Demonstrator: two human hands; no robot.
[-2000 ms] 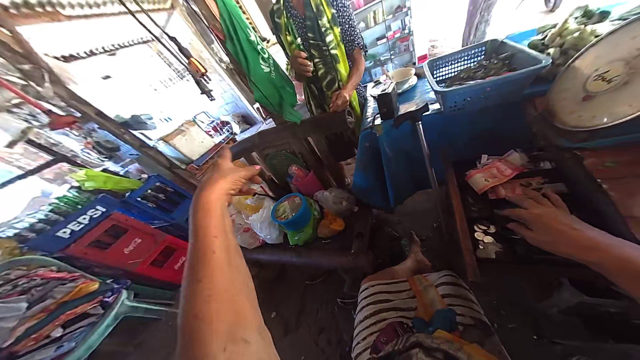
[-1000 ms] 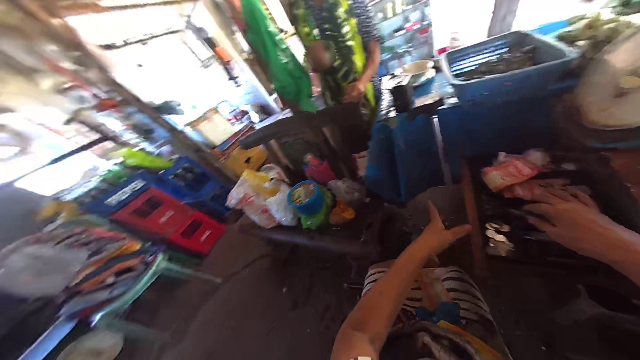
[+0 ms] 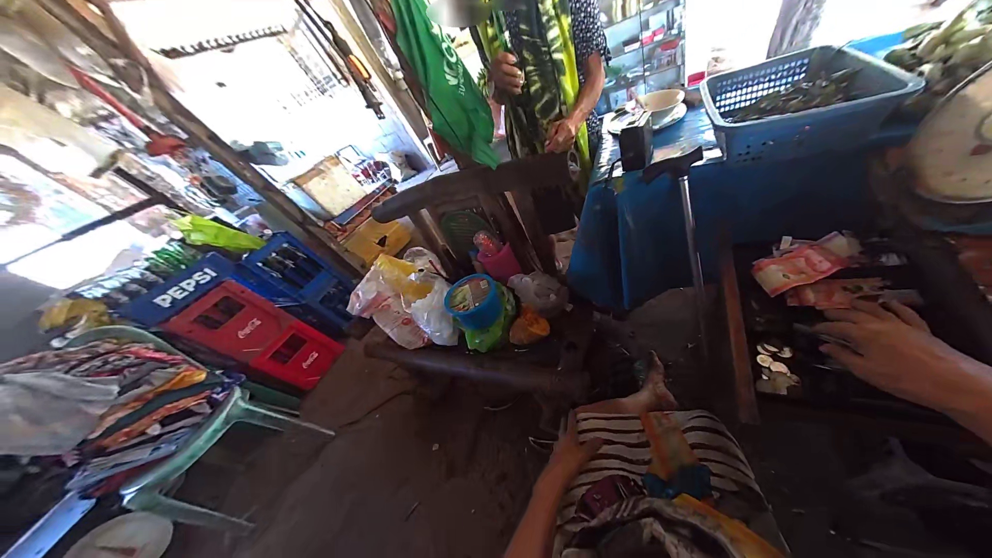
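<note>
My left hand (image 3: 572,453) rests on the striped cloth (image 3: 717,457) over my lap, with nothing seen in it. At the right, my right hand (image 3: 876,341) lies over an open wooden drawer (image 3: 742,349), its fingers just below red banknotes (image 3: 810,263). Whether those fingers hold anything is unclear. Several coins (image 3: 773,360) lie in the drawer to the left of this hand. A yellow-orange cloth or pouch (image 3: 668,446) and a dark red purse-like item (image 3: 608,496) are on my lap.
A wooden chair (image 3: 473,360) ahead bears plastic bags and a blue-lidded tub (image 3: 471,304). A walking cane (image 3: 690,232) leans on the blue table (image 3: 643,240), which holds a blue basket (image 3: 806,124). Drink crates (image 3: 248,329) and a green chair (image 3: 186,465) stand left. A person (image 3: 550,85) stands beyond.
My left hand, stretched out ahead two seconds ago, has come down onto my lap. My right hand stays over the drawer near the banknotes.
</note>
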